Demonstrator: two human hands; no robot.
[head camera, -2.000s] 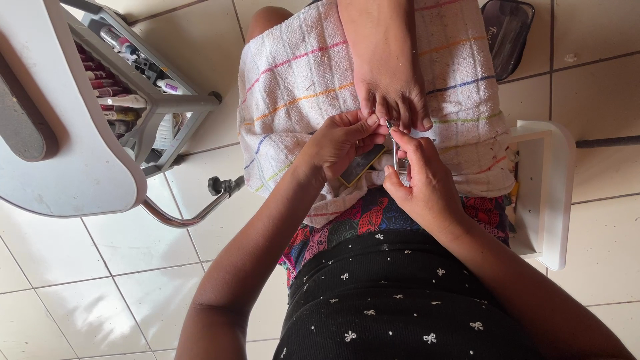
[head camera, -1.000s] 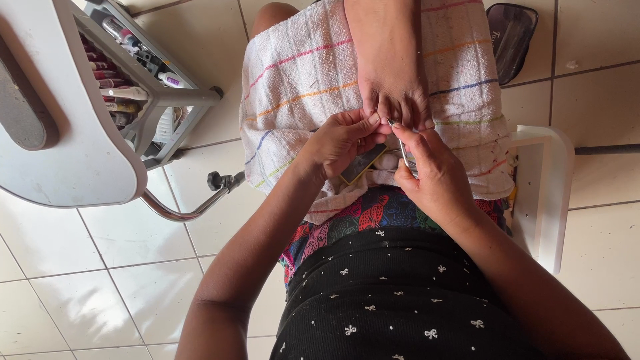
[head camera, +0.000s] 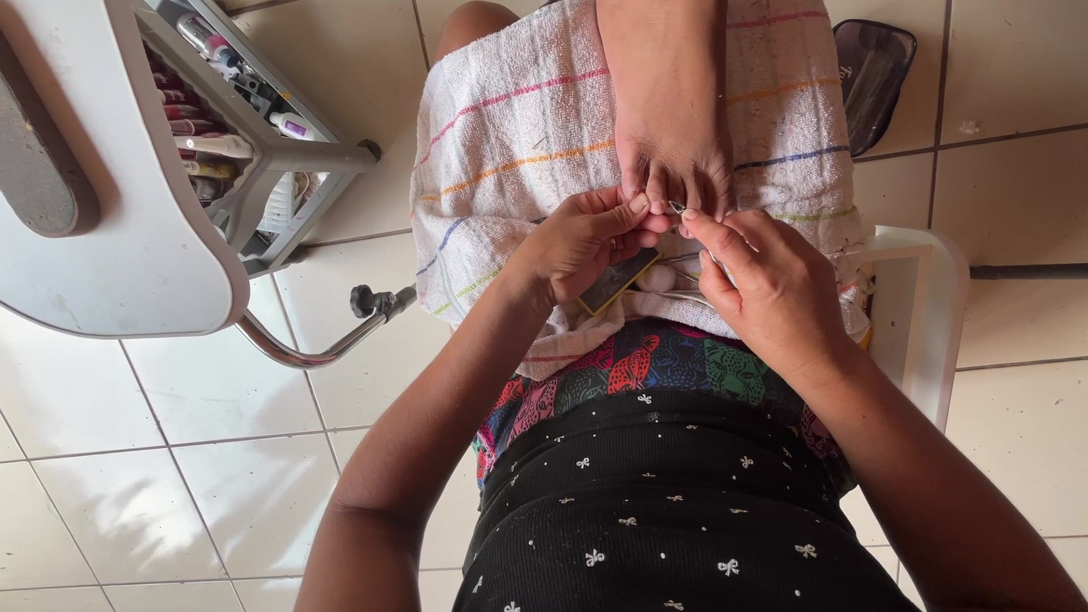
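Another person's bare foot rests on a striped white towel across my lap, toes toward me. My left hand pinches one of the smaller toes between thumb and fingers. In my right hand is a pair of metal cuticle nippers, their tip at the toes beside my left fingertips; most of the handles are hidden by my fingers. Below my hands, on the towel, lie a dark flat pad with a yellow edge and a white cotton ball.
To the left stand a white-topped stand and a grey rack holding bottles. A bent metal tube with a black knob juts out beside them. A white frame is close on my right, and a dark case lies on the tiled floor beyond.
The nippers and my right fingers have shifted slightly at the toes, and the handles show less than before. My left hand stays at the toes.
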